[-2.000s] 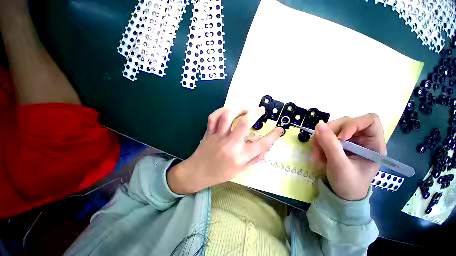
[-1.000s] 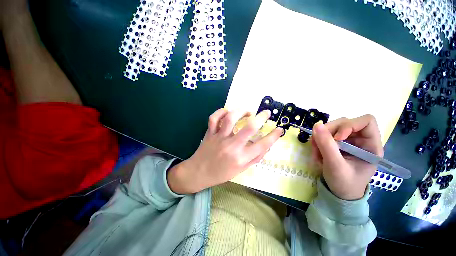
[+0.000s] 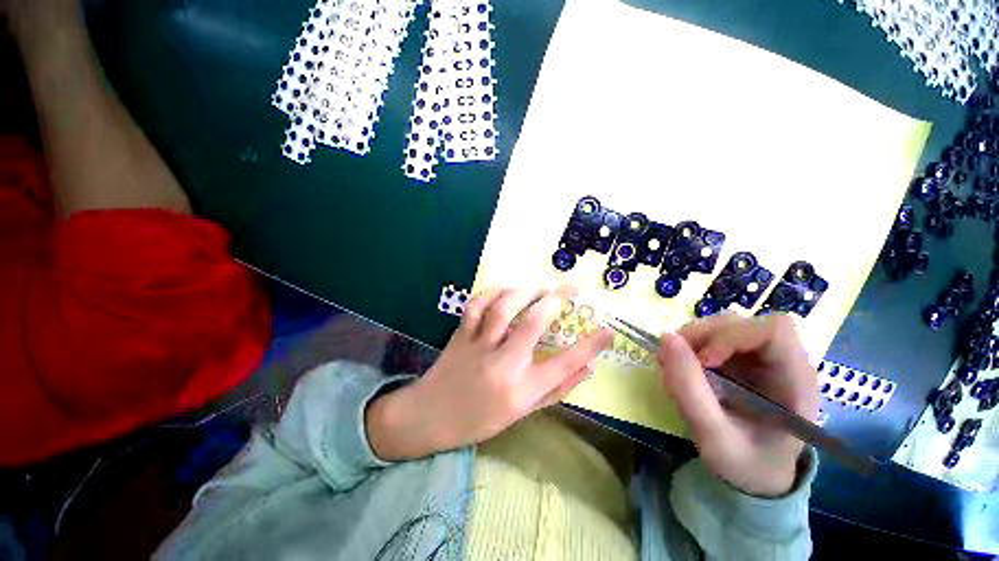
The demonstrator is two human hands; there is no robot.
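Several black housings (image 3: 689, 258) lie in a row on the pale work sheet (image 3: 701, 121); light ring outlines show on some. Small adhesive rings (image 3: 584, 315) lie on the sheet's near part. My right hand (image 3: 736, 400) holds the tweezers (image 3: 756, 403) like a pen, their tips among the rings near my left fingertips. Whether a ring is between the tips I cannot tell. My left hand (image 3: 490, 367) rests palm down at the sheet's near left edge, fingers spread over the rings, partly hiding them.
White die-cut strips (image 3: 455, 88) lie beyond the sheet at the left, more at the far right. A short strip (image 3: 857, 386) lies right of my right hand. Loose housings (image 3: 969, 164) are heaped at the right. A neighbouring person's red sleeve (image 3: 131, 329) and forearm are at the left.
Both hands have moved nearer to me, off the housings and onto the rings. The tweezer tips have left the second housing. More housings and a small strip piece at the left are uncovered.
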